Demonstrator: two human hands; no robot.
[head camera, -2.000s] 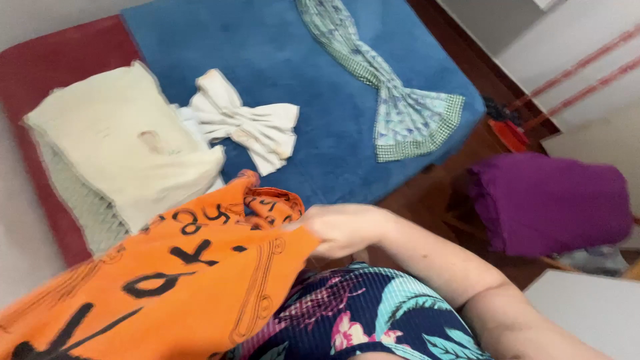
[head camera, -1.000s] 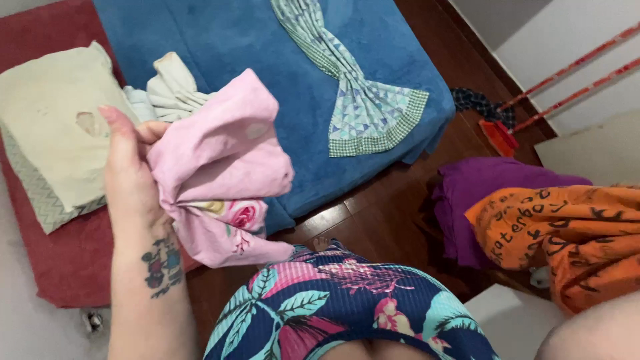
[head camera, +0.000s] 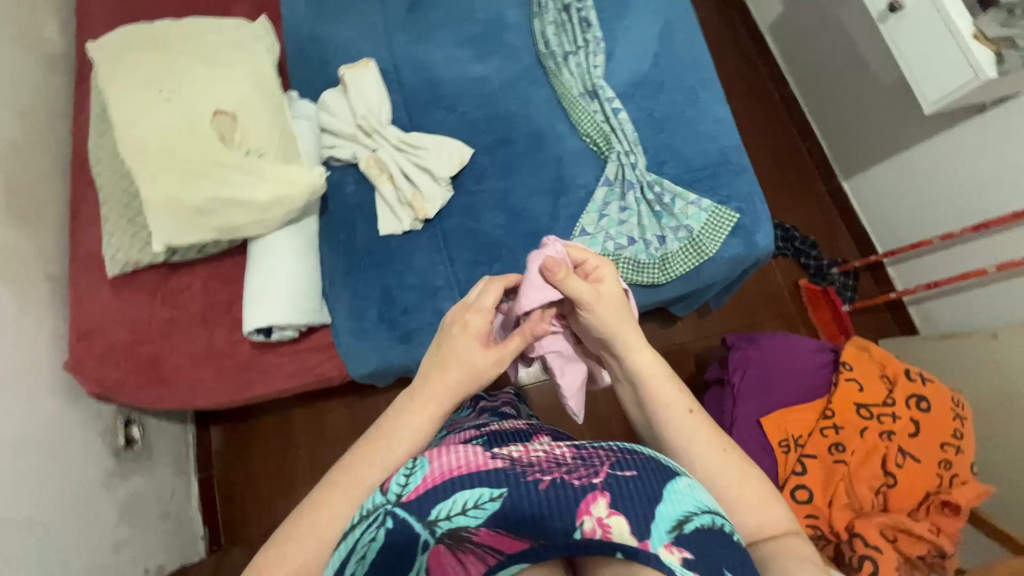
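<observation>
A small pink cloth (head camera: 560, 356) is bunched between my two hands, just off the near edge of the blue-covered bed. My left hand (head camera: 476, 336) holds its left side, with the thumb reaching across the fabric. My right hand (head camera: 596, 296) pinches the upper part between thumb and fingers. Beyond them on the blue cover (head camera: 496, 80) lie a gathered white cloth (head camera: 392, 152) and a gathered green and blue patterned cloth (head camera: 632, 184) with a checked border. An orange cloth with black lettering (head camera: 888, 464) rests on a purple cloth (head camera: 768, 384) at the lower right.
At the left, a cream pillow (head camera: 200, 128) with a stain and a rolled white cloth (head camera: 288, 280) lie on the bed, partly over its red cover (head camera: 176, 344). Red-handled tools (head camera: 936, 292) lean at the right, near a dark checked cloth (head camera: 808, 248). A white cabinet (head camera: 928, 48) is at the upper right.
Two seconds ago the orange cloth was in hand; it now lies over the purple cloth. The pink cloth, held up at the left one second ago, is now between both hands at the centre.
</observation>
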